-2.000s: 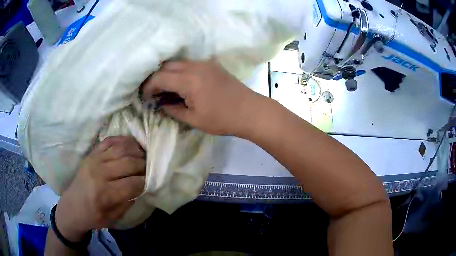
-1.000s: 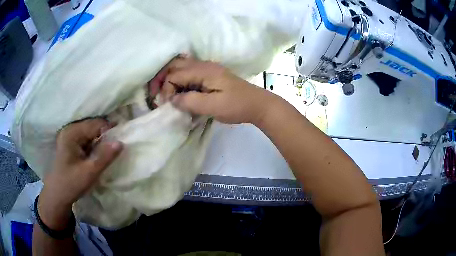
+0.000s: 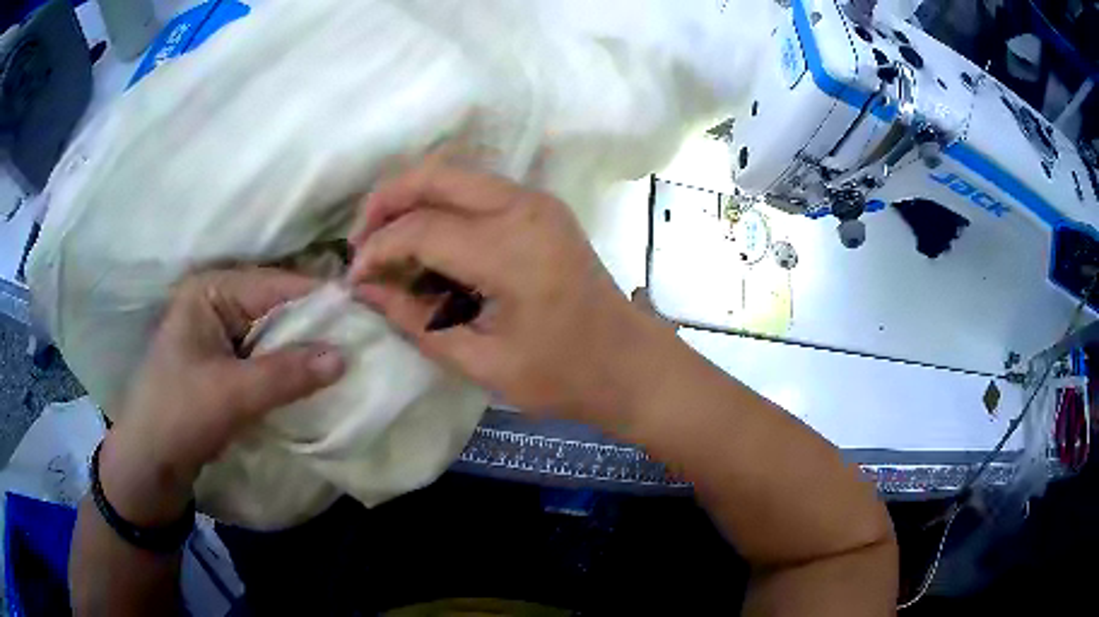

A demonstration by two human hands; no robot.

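Observation:
A large cream garment (image 3: 277,133) lies in loose folds over the left of the table and hangs over its front edge. My left hand (image 3: 229,362) holds a gathered part of it between thumb and fingers. My right hand (image 3: 482,277) is beside it, fingertips pinched at the cloth near my left fingers. A small dark thing shows within my right hand; I cannot tell what it is. The right hand is slightly blurred. The fingertips of both hands are partly hidden by folds.
A white sewing machine (image 3: 844,109) with a blue stripe and "JACK" lettering stands at the right, its needle plate (image 3: 723,259) lit. A black cloth scrap (image 3: 929,227) is on the machine. A ruler strip (image 3: 579,458) runs along the front edge. A clear plastic bag (image 3: 1006,494) hangs at the right.
My right hand has moved down and closer to my left hand. My left hand has shifted right and closed on the cloth. The held part is bunched smaller.

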